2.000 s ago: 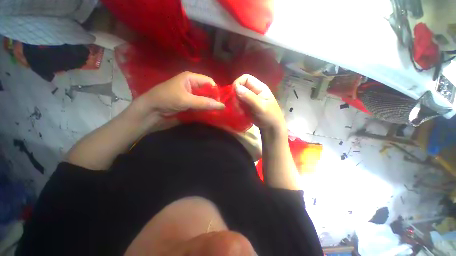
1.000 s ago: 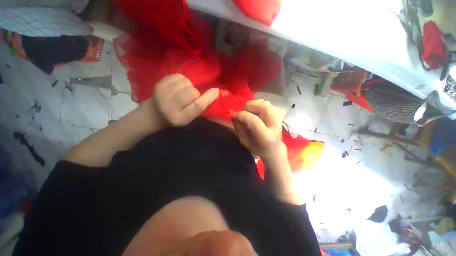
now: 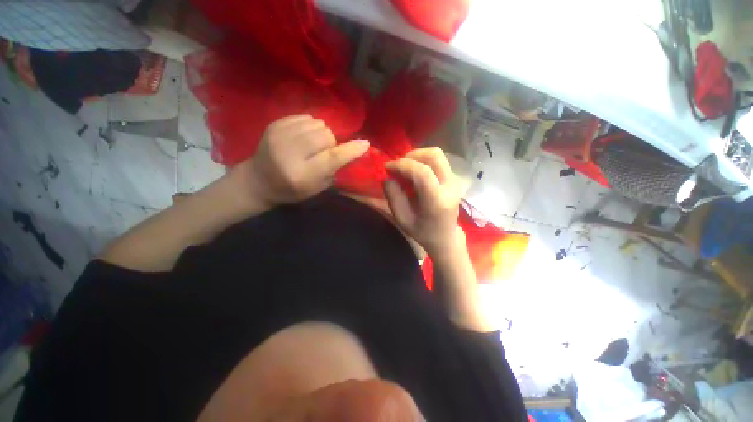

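Sheer red tulle (image 3: 277,103) hangs from the table's edge down over my lap, gathered and see-through at its edges. My left hand (image 3: 299,157) is closed on the tulle, thumb and finger pinching it at the right of the fist. My right hand (image 3: 425,194) is just to the right, its fingertips pinching the same tulle. A short stretch of bunched tulle lies between the two hands. Whether anything small is held in the fingertips cannot be told.
The white table (image 3: 570,58) crosses the upper right, with red cloth (image 3: 433,15) at its near edge and a red bundle (image 3: 712,80) at its far end. Black netting (image 3: 640,169) hangs below it. Dark cloth (image 3: 82,74) lies at the left. Scraps litter the pale floor (image 3: 528,177).
My left hand has turned from an open pinch to a closed fist over the tulle. My right hand has moved slightly lower. The tulle between them is more bunched and its folds have shifted.
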